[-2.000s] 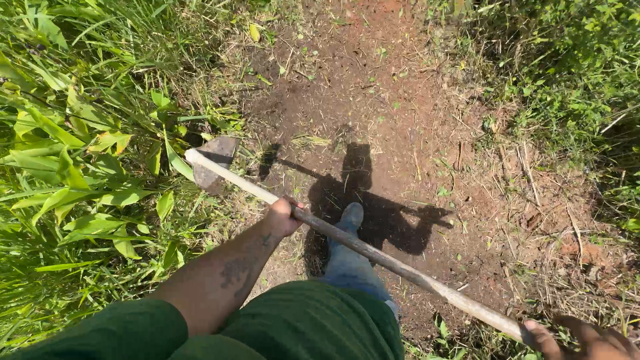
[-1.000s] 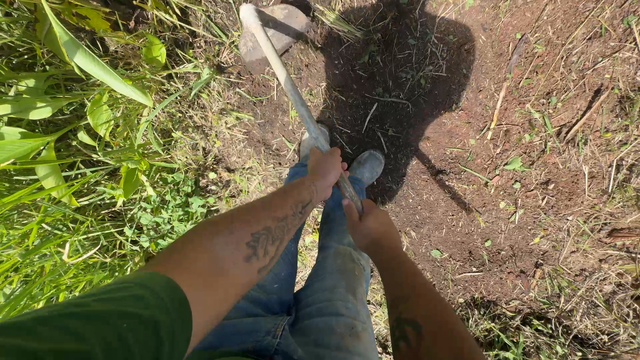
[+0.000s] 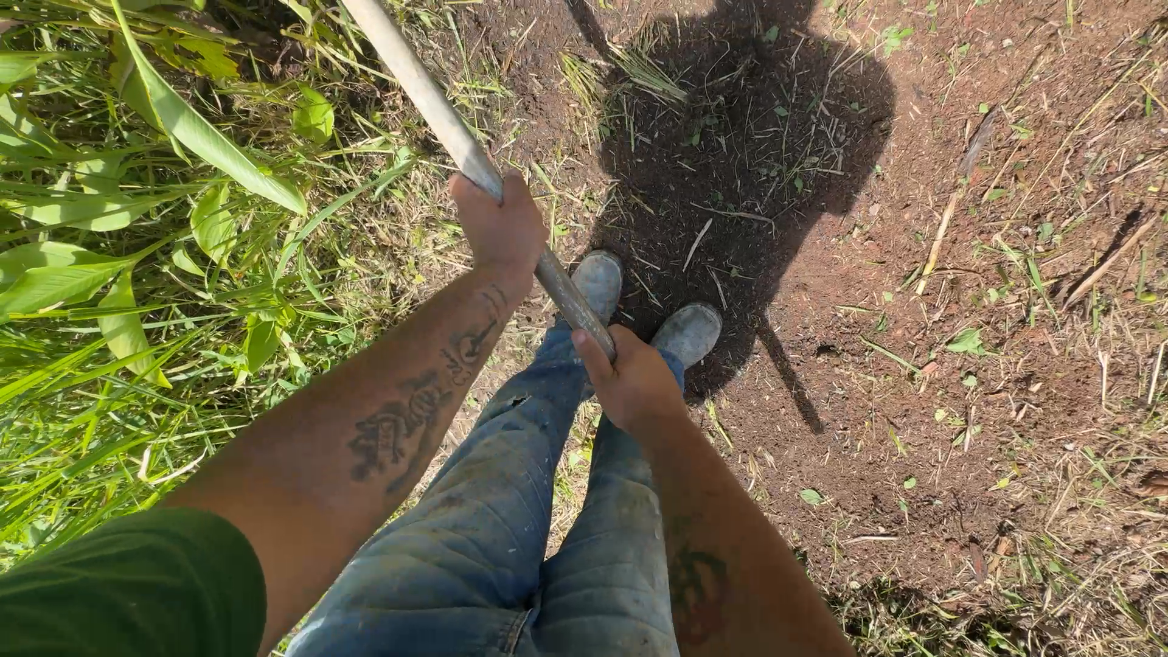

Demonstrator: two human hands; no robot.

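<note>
A long wooden handle (image 3: 424, 91) slants from the top edge down toward my boots. Its far end and the tool's head lie outside the view. My left hand (image 3: 502, 226) is closed around the handle at its middle visible part. Lower down, my right hand (image 3: 632, 376) grips the handle near its lower end, above my shins. A short stretch of bare wood shows between the two hands.
My two dusty boots (image 3: 686, 334) stand on the soil. Dense grass and broad-leaved plants (image 3: 210, 146) grow at the left. Reddish-brown dirt (image 3: 849, 301) with dry stems and cut grass spreads at the right, partly under my shadow.
Two seconds ago my right hand was far out at the right end of the handle; now it is close to my left. The tool's head, seen earlier, has gone out of view at the top.
</note>
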